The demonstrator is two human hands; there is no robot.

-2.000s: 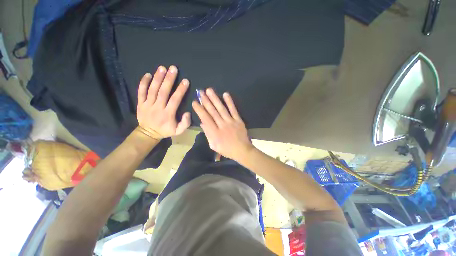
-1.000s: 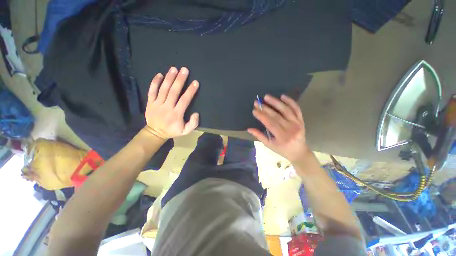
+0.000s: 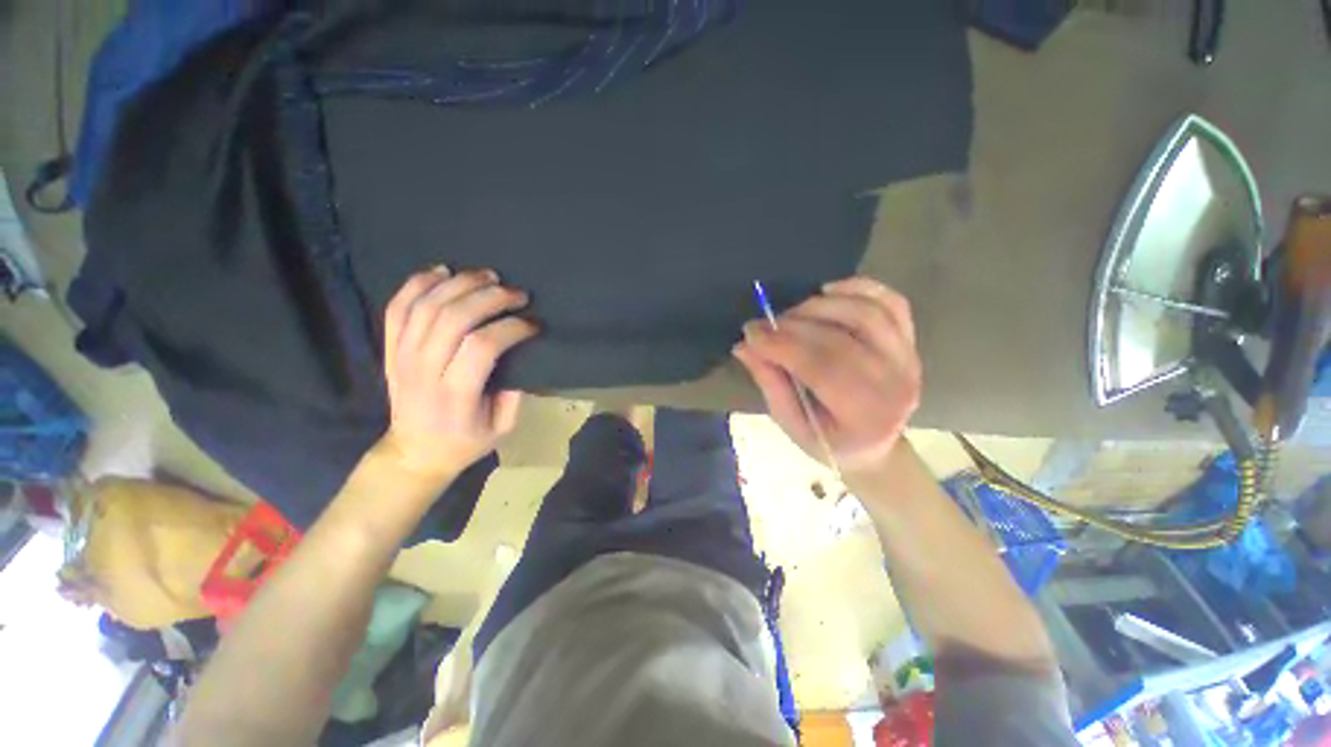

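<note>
The dark jacket panel (image 3: 628, 204), its plain black interfacing side up, lies on the brown-grey table with its near edge along the table edge. Pinstripe cloth with pale basting stitches (image 3: 555, 73) shows at its far side. My left hand (image 3: 450, 358) has curled fingers over the panel's near edge, thumb below, gripping it. My right hand (image 3: 839, 372) holds a thin white-blue marking pen (image 3: 765, 304), tip pointing away from me, with thumb and fingertip at the panel's near right corner. Whether they pinch the cloth is hard to tell.
A steam iron (image 3: 1182, 277) lies at right with its yellow-gold hose (image 3: 1124, 528) looping below the table edge. A slim dark tool (image 3: 1206, 29) lies at the far right. Blue cloth (image 3: 124, 88) is at far left. A red plastic stool (image 3: 248, 559) and bags are below left.
My right hand first moved right along the panel with the pen. My left hand, flat before, has curled at the near edge. My right fingers have closed near the panel's corner.
</note>
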